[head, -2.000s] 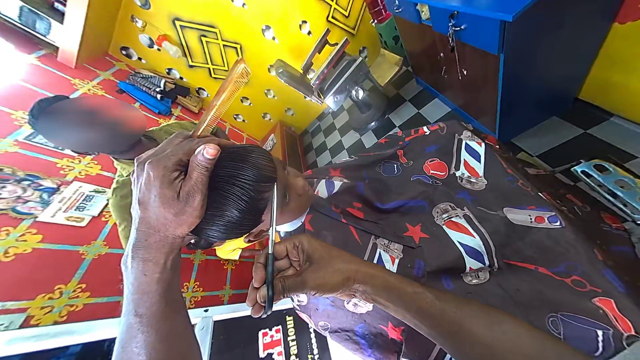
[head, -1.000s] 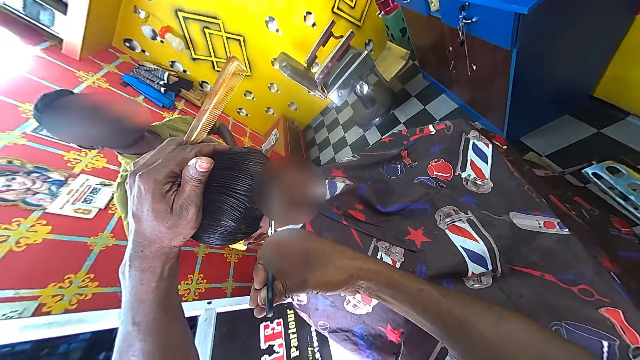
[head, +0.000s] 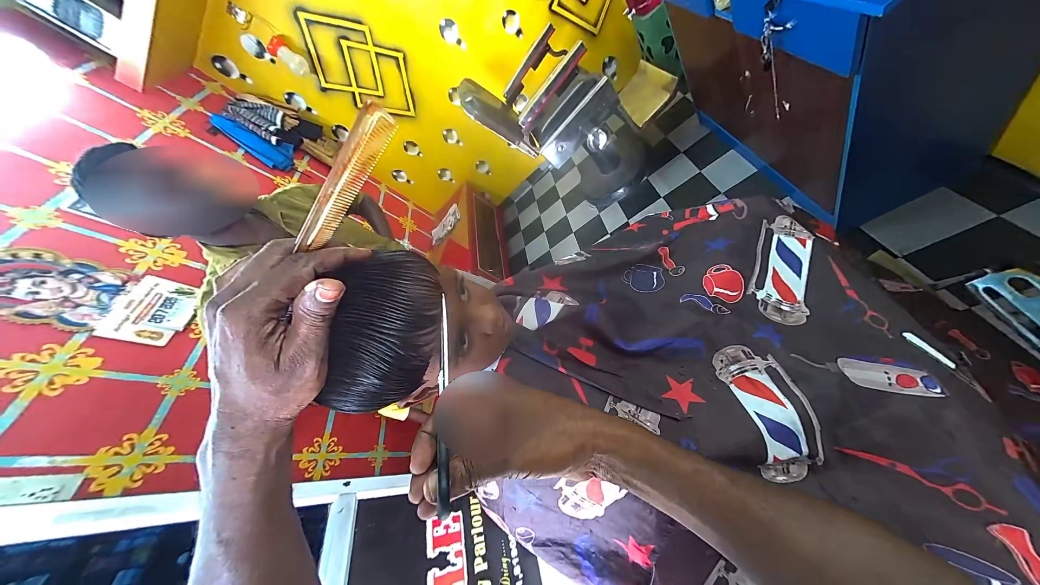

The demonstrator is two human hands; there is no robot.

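A seated person's head of dark, wet, combed-down hair (head: 378,341) is at the middle left, above a dark barber's cape (head: 650,325) printed with poles and stars. My left hand (head: 272,325) rests against the hair and holds an orange-brown comb (head: 349,175), teeth to the right, pointing up. My right hand (head: 463,447), partly blurred, grips haircutting scissors (head: 444,406) with black handles. Their blades lie along the front hairline at the forehead and look closed.
Another person (head: 284,211) is at the left behind the head. A barber chair (head: 585,122) stands by the yellow wall (head: 455,81). A blue and brown cabinet (head: 780,106) is at the upper right, with a checkered floor (head: 707,162) beside it.
The scissor blades, hardly visible at the hairline one second ago, now show plainly along it. The left hand still holds the comb at the hair.
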